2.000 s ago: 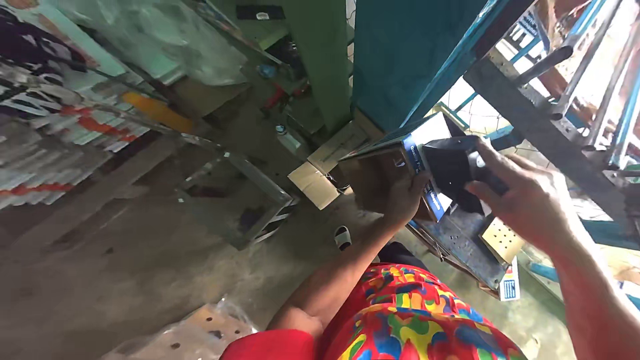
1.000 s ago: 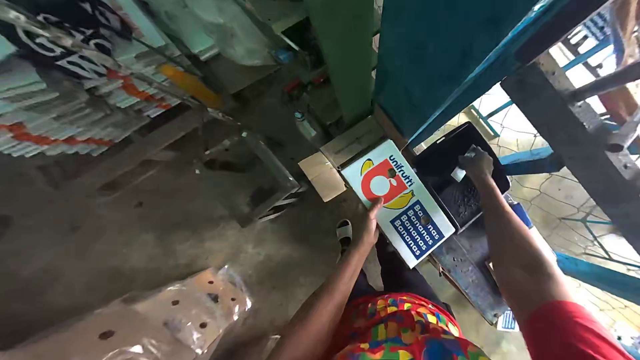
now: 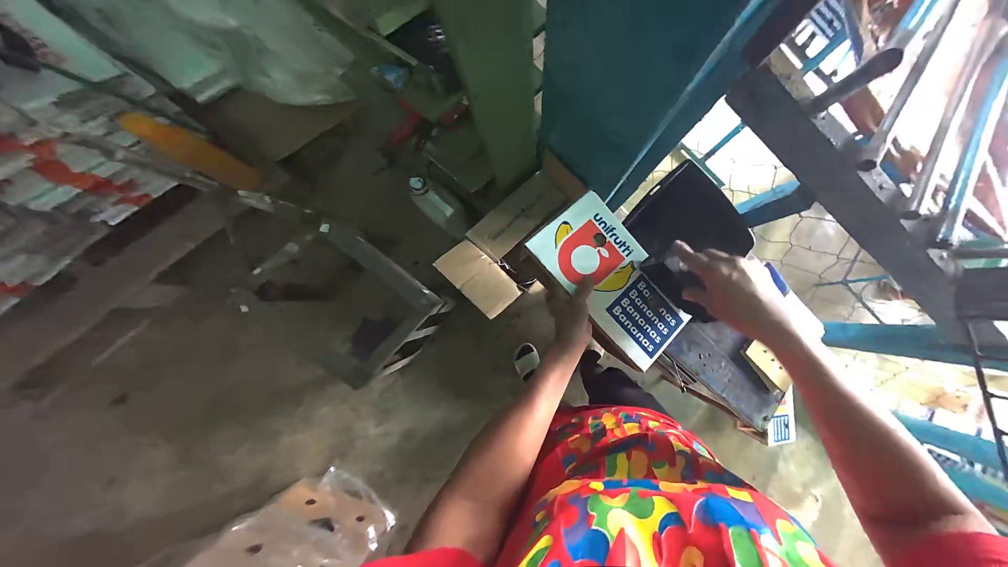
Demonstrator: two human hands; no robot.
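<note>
A printed cardboard banana box (image 3: 606, 279) stands tilted in front of me, its white panel with fruit pictures facing up. My left hand (image 3: 571, 315) grips the near edge of this box, the thumb on its printed face. Just right of the box lies a black plastic tray (image 3: 693, 209) on a dark bench (image 3: 720, 366). Over the tray's near end, my right hand (image 3: 728, 291) pinches a small pale item (image 3: 675, 262) between thumb and fingers; what it is, I cannot tell.
An open brown cardboard box (image 3: 480, 276) is on the left of the banana box, by a green post (image 3: 492, 87). A plastic bottle (image 3: 433, 203) is beyond it. A metal frame (image 3: 378, 307) juts in at left. Plastic-wrapped cardboard (image 3: 315, 520) lies below. Blue bars and wire mesh border the right.
Two seconds ago my right hand held a black object against the banana box, whose open side showed. Now the printed panel faces up, and my right hand has the small pale item over the tray.
</note>
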